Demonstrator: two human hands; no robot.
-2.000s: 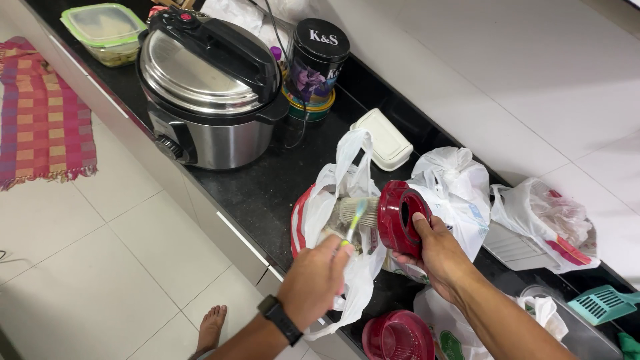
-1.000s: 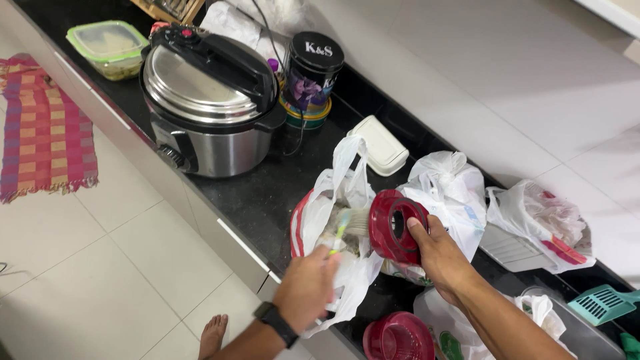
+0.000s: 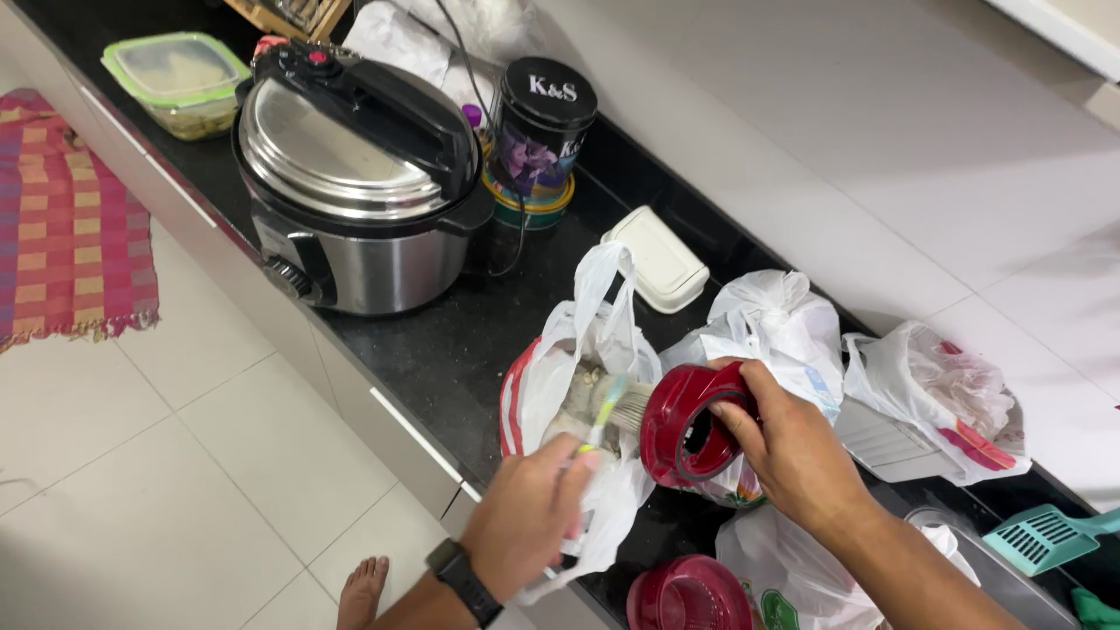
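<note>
My right hand (image 3: 779,437) grips a dark red plastic ring-shaped part (image 3: 678,424) by its rim, tilted so that its round opening faces me. A pale ribbed filter (image 3: 632,408) juts from its left side over an open white plastic bag (image 3: 560,376). In my left hand (image 3: 529,512) is a thin brush with a yellow and white handle (image 3: 600,420), its blurred pale blue head beside the ribbed filter. Greyish waste (image 3: 582,394) lies inside the bag. Below the hands a red plastic basket (image 3: 689,595) sits on the black counter.
A steel electric pressure cooker (image 3: 354,188), a lidded food container (image 3: 184,83), a black tin (image 3: 542,127) and a white box (image 3: 656,258) stand on the counter (image 3: 437,359). Tied and open plastic bags (image 3: 770,324) lie along the wall. A teal slotted scoop (image 3: 1046,535) is at the right.
The brush has stayed at the ribbed filter, with its head at slightly different places as my left hand moves. My right hand keeps its grip on the red part.
</note>
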